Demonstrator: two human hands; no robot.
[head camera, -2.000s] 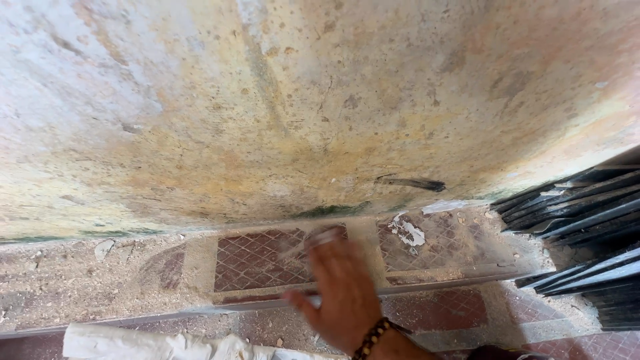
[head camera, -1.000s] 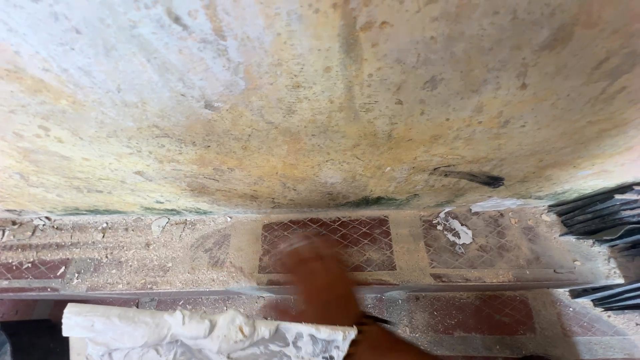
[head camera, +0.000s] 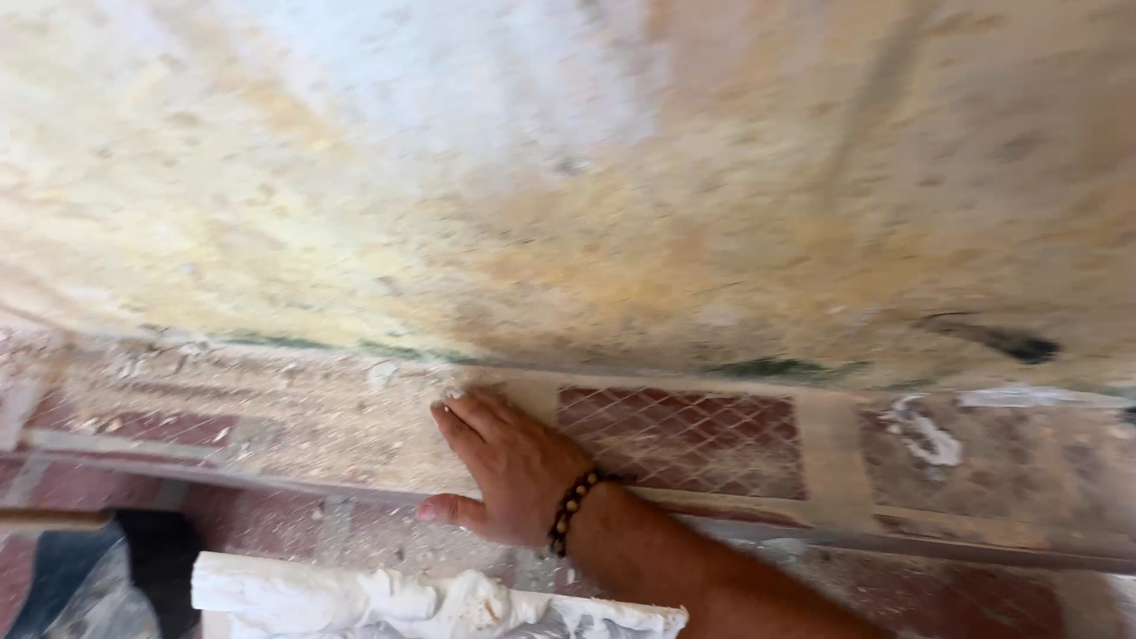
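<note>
My right hand (head camera: 510, 466), with a beaded bracelet (head camera: 572, 510) at the wrist, lies palm down with its fingers apart on the dusty tiled ledge (head camera: 679, 444). Its fingertips touch pale dust and crumbs (head camera: 355, 408) spread over the ledge. Nothing shows held in it. Just below the hand, at the bottom edge, is a white container (head camera: 435, 599) with its rim thickly coated in white paste. My left hand is out of view.
A stained, scraped wall (head camera: 568, 222) rises behind the ledge, with a dark mark (head camera: 1003, 342) low on it. White flakes (head camera: 927, 435) lie on the ledge at right. A dustpan (head camera: 106, 568) with a wooden handle is at lower left, over red tiles.
My right hand has moved left along the ledge, from the patterned red tile onto the dusty stretch. The view has shifted left, and the dustpan now shows.
</note>
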